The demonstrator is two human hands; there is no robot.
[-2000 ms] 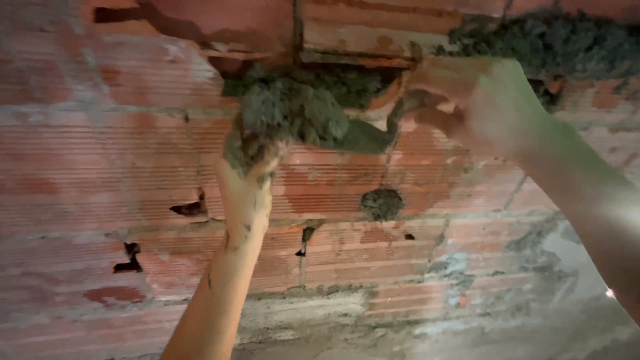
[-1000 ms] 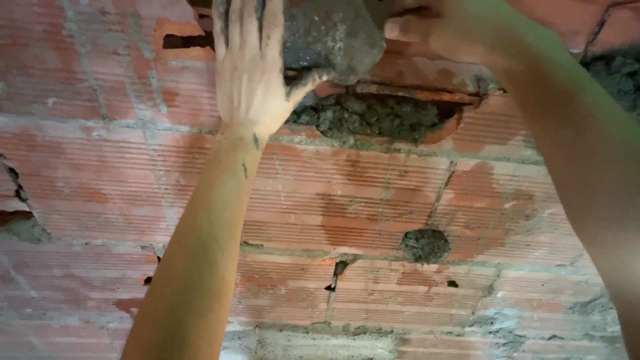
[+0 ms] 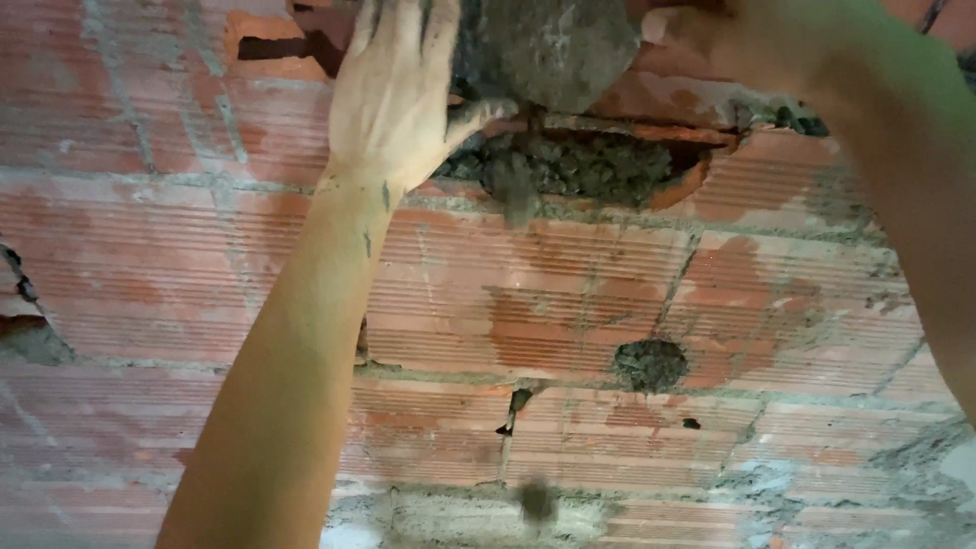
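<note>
My left hand (image 3: pixel 400 99), its fingers extended and smeared with grey mortar, is raised at the upper centre beside a mortar-coated trowel blade (image 3: pixel 564 53). At the upper right, my right hand (image 3: pixel 732 46) is closed at the trowel; its grip on the handle is partly cut off by the frame's top. Just below the blade, wet mortar (image 3: pixel 595 164) fills much of a broken cavity in the hollow clay brick wall (image 3: pixel 457 290). A blurred bit of mortar (image 3: pixel 515 183) hangs or falls in front of the cavity, and a second blurred bit (image 3: pixel 537 499) shows low down.
A round mortar patch (image 3: pixel 652 364) sits in the brickwork lower right of centre. Small holes (image 3: pixel 518 400) and cracks break the wall. A broken opening (image 3: pixel 271 48) is at the upper left, and another (image 3: pixel 27 335) at the left edge. Rough mortar covers the lower right.
Two seconds ago my left hand held a clump of mortar at the cavity. Now it is above and left of the cavity with extended fingers, and the trowel is also above it.
</note>
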